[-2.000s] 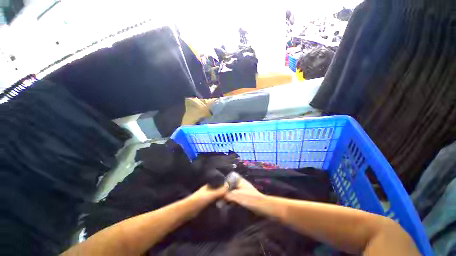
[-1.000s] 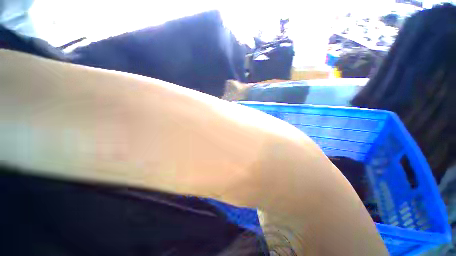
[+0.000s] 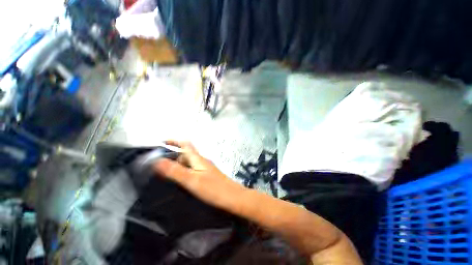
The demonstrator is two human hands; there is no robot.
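Observation:
My right hand (image 3: 178, 163) reaches across to the left and grips the upper edge of a dark and grey garment bundle (image 3: 171, 202); the fingers are blurred. The bundle hangs over the lower left of the view, with lighter grey cloth at its left side. My left hand is not in view; the cloth may hide it. The blue plastic basket (image 3: 427, 217) is cut off at the lower right edge.
White garments (image 3: 352, 140) lie on a pale surface at the right, beside dark cloth (image 3: 331, 191). Dark hanging garments (image 3: 321, 36) cross the top. Black scraps (image 3: 259, 168) lie on the pale floor. A cardboard box (image 3: 154, 50) and blurred dark heaps are at the upper left.
The view has swung left, away from the basket, which is now at the right edge. Both hands were together over dark garments in the basket; now only my right hand shows, gripping cloth at the left.

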